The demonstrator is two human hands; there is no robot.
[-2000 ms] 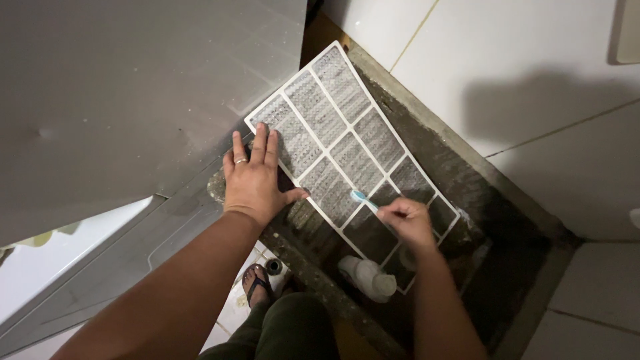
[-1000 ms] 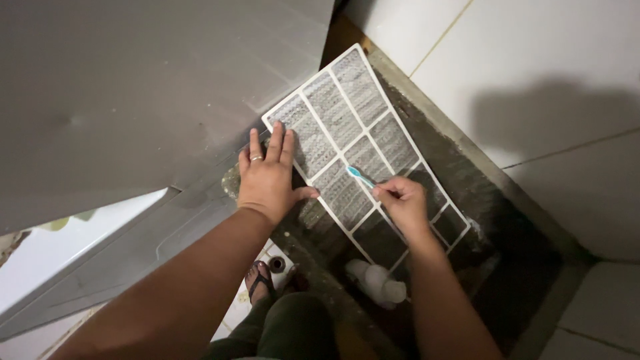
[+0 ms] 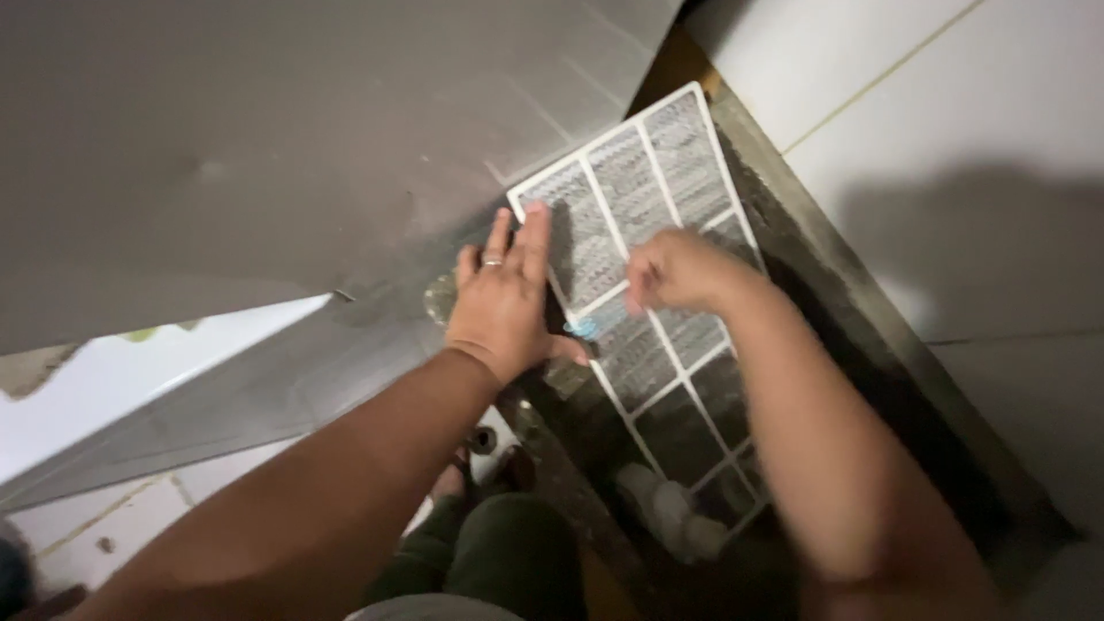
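A white-framed mesh air filter (image 3: 681, 379) lies tilted over a dark basin, its upper cells coated grey and its lower cells see-through. My left hand (image 3: 509, 297) rests at the filter's left edge, fingers spread, with a ring on one finger and the fingertips on the frame. My right hand (image 3: 673, 272) is closed around a light blue toothbrush (image 3: 585, 328), mostly blurred. The brush head lies over the mesh near the left edge, close to my left thumb. How the handle sits in the fingers is partly hidden.
White plastic pipe fittings (image 3: 673, 513) sit under the filter's lower end. A large grey metal panel (image 3: 302, 155) stands at upper left. The basin's raised rim (image 3: 828, 233) runs along the right beside white wall tiles (image 3: 914, 103).
My right hand has moved up the filter, and the toothbrush head now lies toward the left edge. My left hand stays at the filter's left edge.
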